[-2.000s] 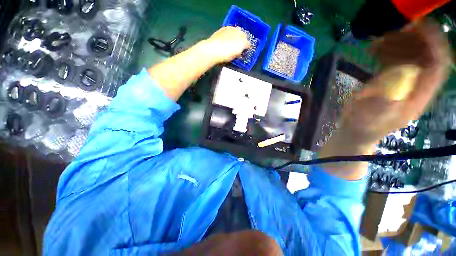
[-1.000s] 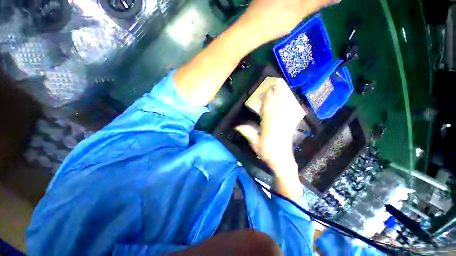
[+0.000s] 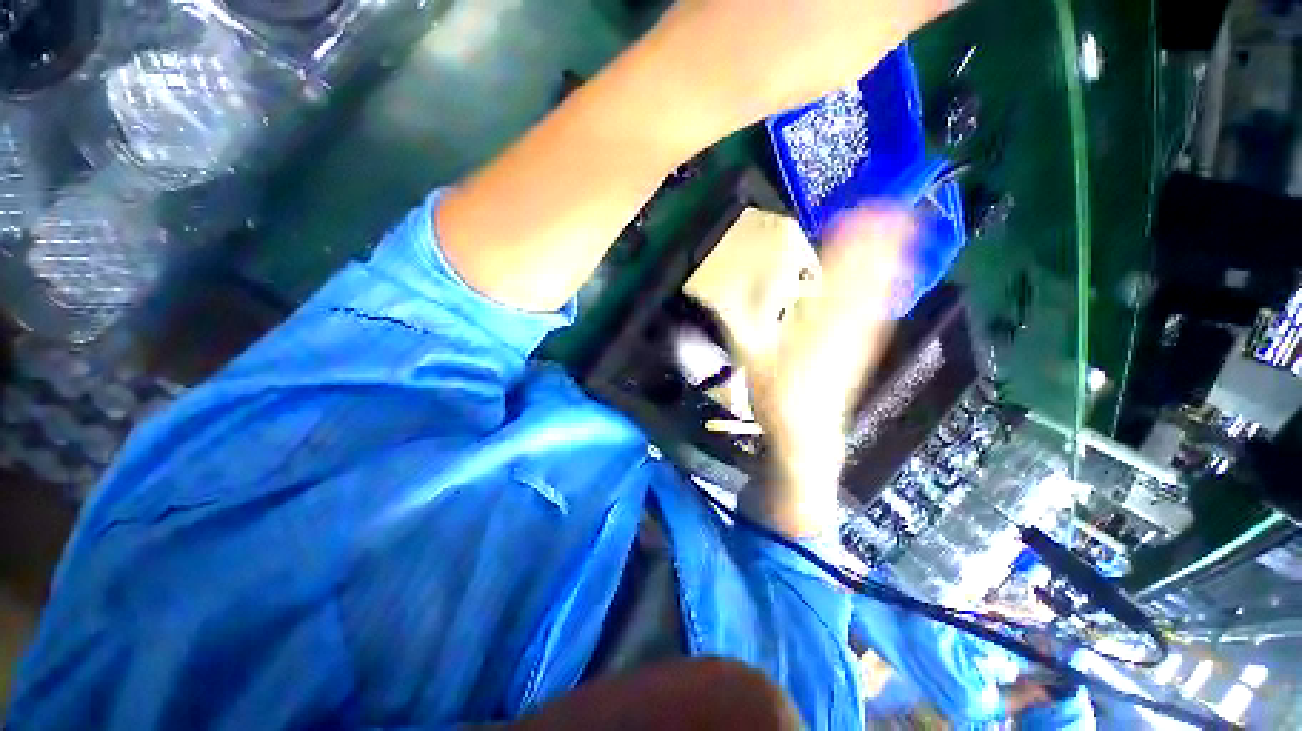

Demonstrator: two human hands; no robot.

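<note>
My left arm reaches across the top; my left hand [image 3: 857, 32] is partly cut off by the upper edge, its fingers unclear. My right hand [image 3: 860, 264] is blurred, with its fingertips over the right blue bin [image 3: 940, 236]; the hand hides most of that bin. A thin stick [image 3: 935, 183] shows by the bin, and I cannot tell if it is held. The left blue bin [image 3: 888, 103] holds silver specks like small screws. The black assembly fixture [image 3: 640, 343] with its off-white plate [image 3: 745, 269] lies below, partly covered by my right hand and forearm.
A black tray [image 3: 954, 321] of small silver parts lies right of the fixture. Clear blister trays [image 3: 179, 122] are at upper left, and others with dark parts [image 3: 928, 479] are at lower right. A black cable [image 3: 857, 578] crosses in front of my smock. Another person's blue sleeve [image 3: 928, 657] shows at lower right.
My right hand has moved from the fixture plate up and right to the right bin. Earlier my left hand left the left bin for the top edge. The view has turned.
</note>
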